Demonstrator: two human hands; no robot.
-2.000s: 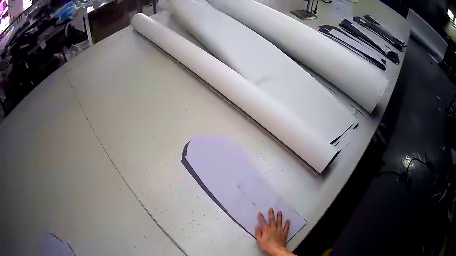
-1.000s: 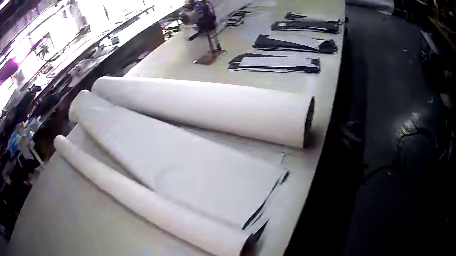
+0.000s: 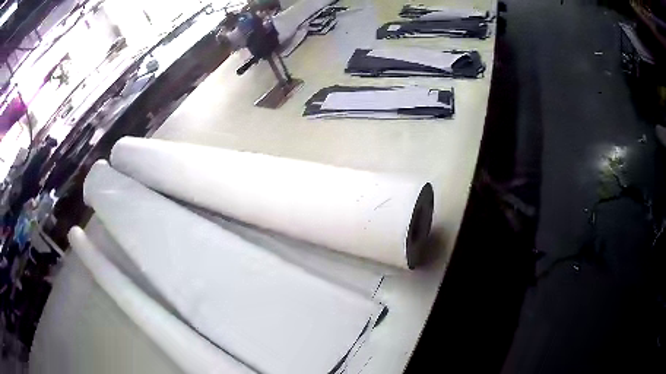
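Observation:
Neither of my hands is in view. Nearest in front lie white paper rolls on the pale table. A thick roll (image 3: pixel 270 201) lies across the table with its dark hollow end facing right. A flat white sheet layer (image 3: pixel 219 270) with dark edges lies nearer, fanned out. A thin white roll (image 3: pixel 146 307) lies at the lower left, cut off by the bottom edge. Beyond the rolls, the cutting machine (image 3: pixel 264 44) stands upright on its flat base plate; it is blurred.
Cut bundles with dark edges lie beyond the rolls: a near one (image 3: pixel 383 101), another (image 3: pixel 416 62) and a farther one (image 3: pixel 438 28). The table's right edge borders a dark floor (image 3: pixel 584 277). Cloth piles (image 3: pixel 36 219) line the left side.
The view has swung up along the table. My hand on the lilac piece and the piece itself have left the picture. The machine and bundles have come closer.

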